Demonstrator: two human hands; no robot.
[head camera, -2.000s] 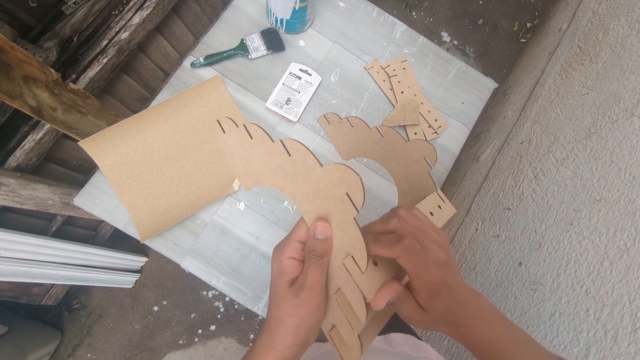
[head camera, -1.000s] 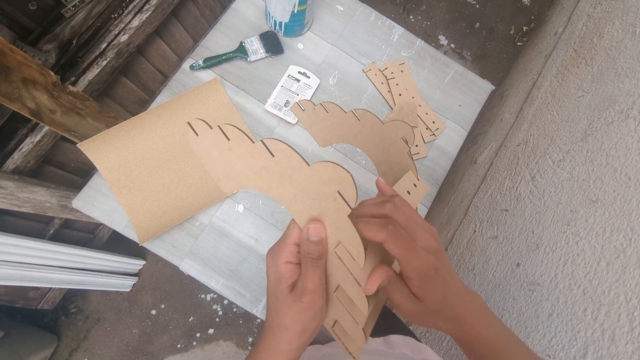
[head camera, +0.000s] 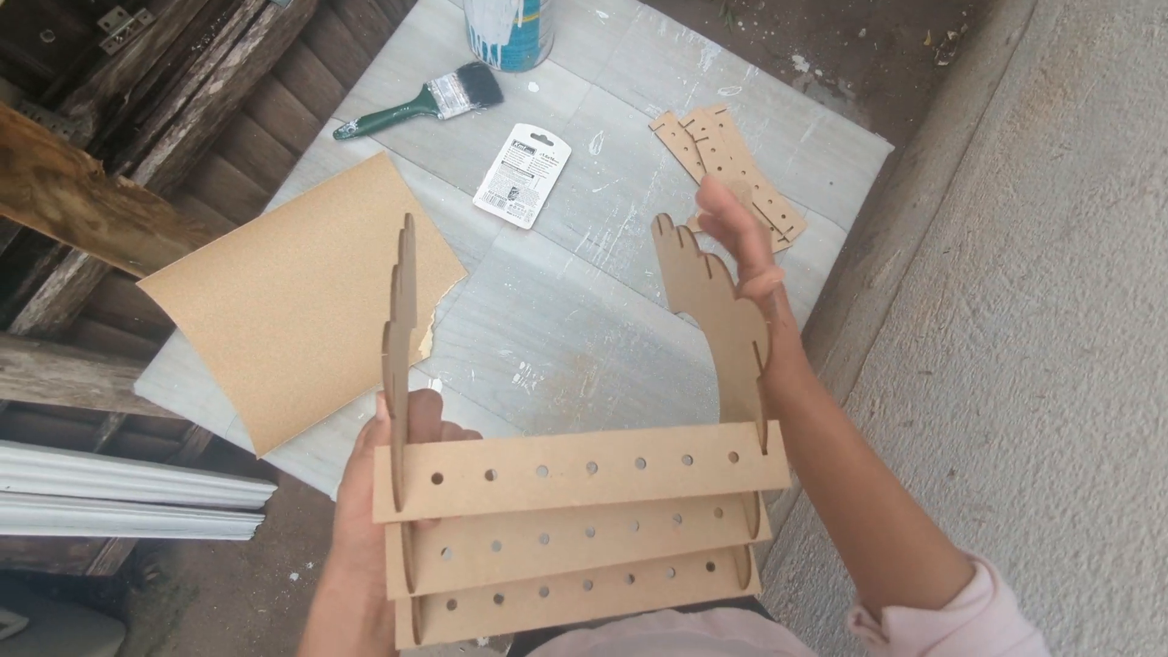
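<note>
Two scalloped fibreboard side panels, the left one (head camera: 400, 338) seen nearly edge-on and the right one (head camera: 721, 319) at an angle, are joined by several perforated fibreboard strips (head camera: 584, 470) slotted across their near ends. My left hand (head camera: 365, 493) grips the assembly at the left panel, its fingers partly hidden behind the top strip. Beside the right panel's outer edge is my right hand (head camera: 748, 242), fingers raised and apart; whether it touches the panel is unclear. Beyond it, loose perforated strips (head camera: 753, 182) lie crossed on the table.
Sandpaper (head camera: 301, 301) with a torn edge lies on the table (head camera: 584, 365) at left. Behind are a green-handled paintbrush (head camera: 420, 105), a blister card (head camera: 523, 175) bearing print and a paint-streaked can (head camera: 511, 32). A rough wall (head camera: 1031, 365) runs along the right, wooden boards along the left.
The assembly has turned from side-on, so its cross strips now face the view and the panels stand apart. My right hand has left the strips near my left hand and moved up along the right panel.
</note>
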